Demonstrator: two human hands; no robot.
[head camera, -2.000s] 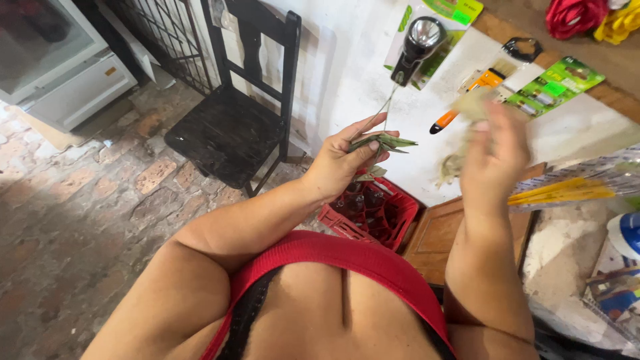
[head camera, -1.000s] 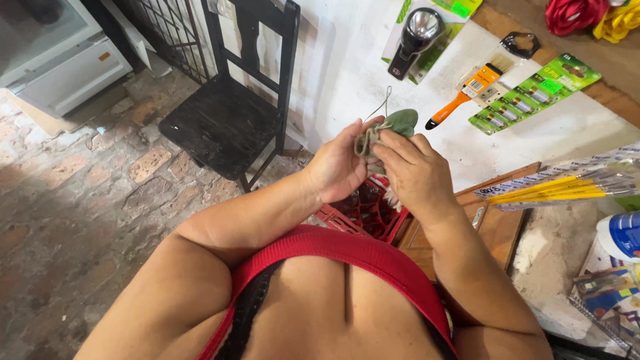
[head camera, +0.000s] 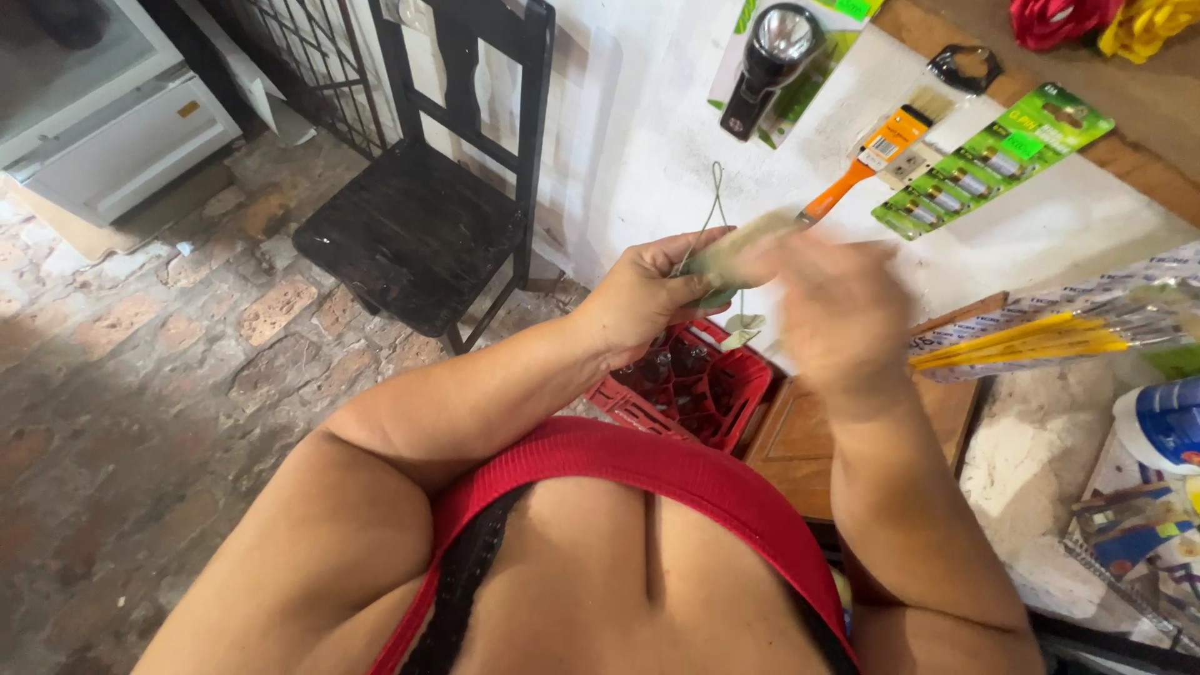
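Observation:
Green leaves (head camera: 714, 279) lie in my left hand (head camera: 656, 292), pinched between its thumb and fingers. A thin looped cord or stem (head camera: 717, 192) rises from that hand, and a pale leaf (head camera: 742, 332) hangs below it. My right hand (head camera: 839, 305) is blurred by motion just to the right; a pale green, blurred leaf-like piece (head camera: 755, 239) spans the space between both hands. Whether the right fingers grip that piece is unclear.
A black wooden chair (head camera: 412, 230) stands left on the stone floor. Below my hands is a red crate (head camera: 647, 412) with bottles. A flashlight (head camera: 773, 61), paintbrush (head camera: 867, 155) and battery pack (head camera: 994, 164) hang on the wall. Yellow-handled brushes (head camera: 1022, 339) are at right.
A second ago both hands were together around the leaves. My right hand has since moved right, away from the left, which still holds leaves. The hanging pale leaf now shows below.

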